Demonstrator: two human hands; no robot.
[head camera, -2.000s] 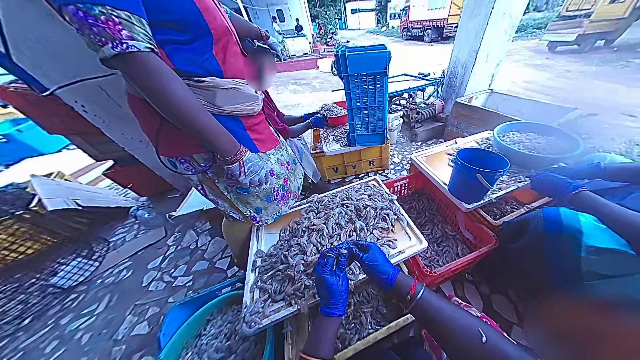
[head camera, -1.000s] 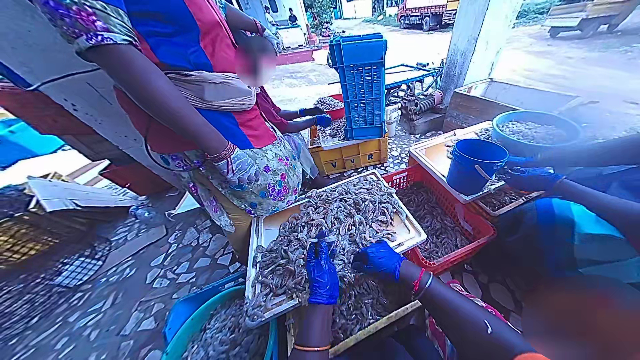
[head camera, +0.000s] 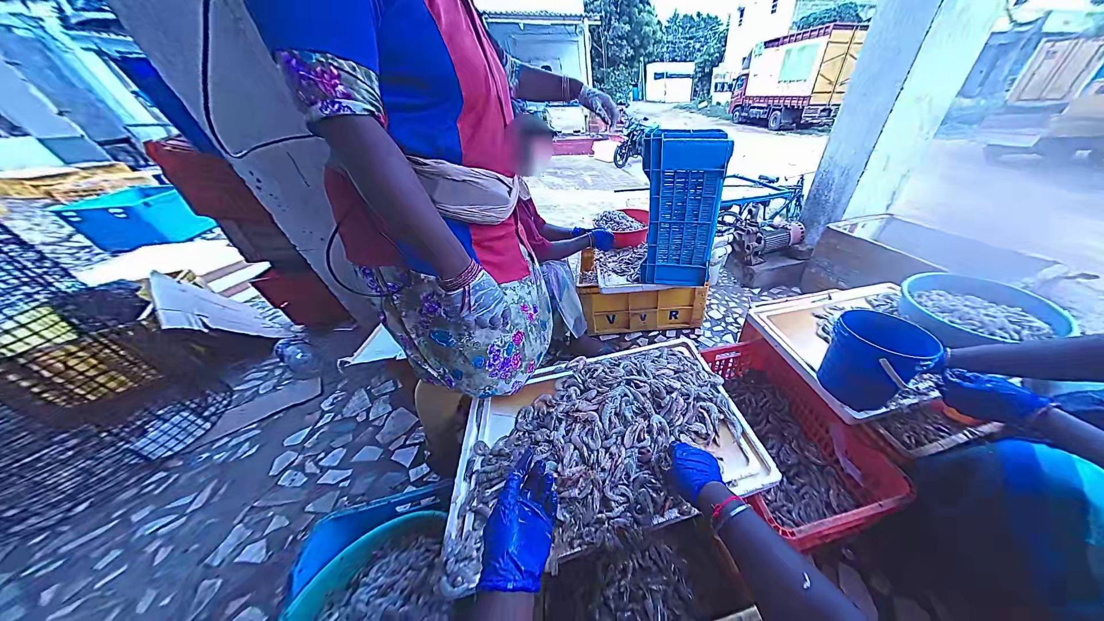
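Observation:
A white plastic tray (head camera: 761, 466) holds a wide heap of raw shrimp (head camera: 617, 423). My left hand (head camera: 519, 526), in a blue glove, is over the tray's near left part, palm turned toward the heap, fingers extended and apart, with nothing seen in it. My right hand (head camera: 693, 472), also blue-gloved, touches the heap's right side with its fingers bent; its fingertips are hidden, so whether it holds a shrimp cannot be told. More shrimp (head camera: 642, 578) lie below the tray's near edge.
A red crate (head camera: 888, 504) of shrimp stands right of the tray, a teal tub (head camera: 345, 552) at near left. One person in a flowered apron (head camera: 483, 345) stands beyond the tray. At right, a co-worker's gloved hand (head camera: 992, 397) is by a blue bucket (head camera: 875, 358). Stacked blue crates (head camera: 687, 207) stand farther back.
My hands were together over the heap two seconds ago; they are now apart, the left at the tray's near left, the right at its right side. The standing person's far arm now reaches out.

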